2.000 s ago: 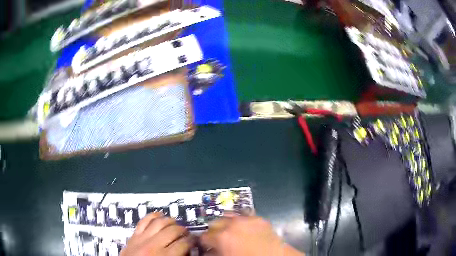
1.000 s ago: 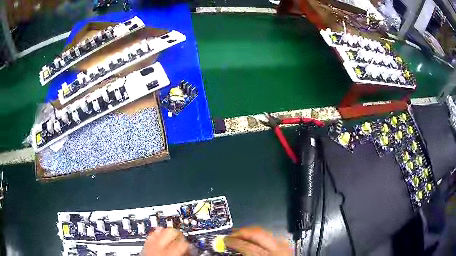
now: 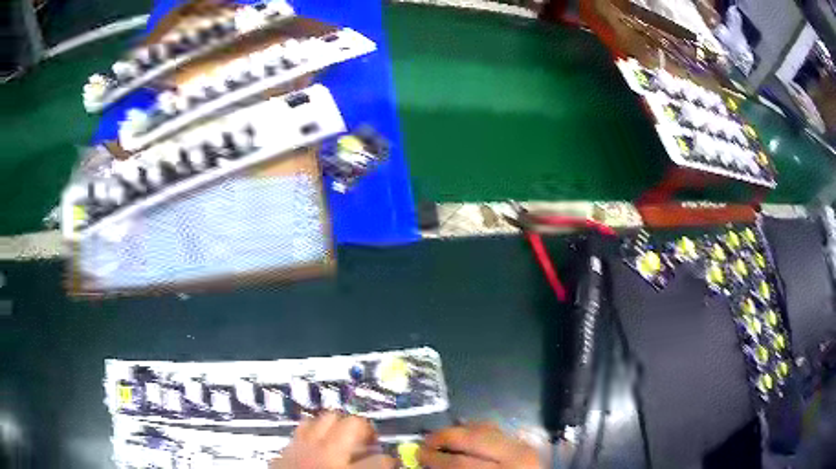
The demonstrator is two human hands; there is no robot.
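Observation:
Two white power strip housings lie side by side near the bottom edge, the upper one (image 3: 275,389) with black and white inserts and a board with a yellow block at its right end. The lower housing (image 3: 183,446) is partly cut off. My left hand (image 3: 332,441) is over the lower housing's right part, fingers bent down; what it touches is hidden. My right hand (image 3: 486,447) has its fingertips at a circuit board with a yellow block (image 3: 409,453), on the lower housing's right end. Both hands are blurred and cut off by the bottom edge.
A carton of tiny pieces (image 3: 220,234) sits at the left, with housings (image 3: 211,156) above it on a blue sheet (image 3: 390,183). Red-handled cutters (image 3: 547,261) and a black electric screwdriver (image 3: 584,339) lie right. Boards (image 3: 752,302) lie on a black mat; a red rack (image 3: 701,209) holds housings.
The whole view has shifted with the head. Both hands stay at the lower housing; a second ago more of the board's yellow block showed between them.

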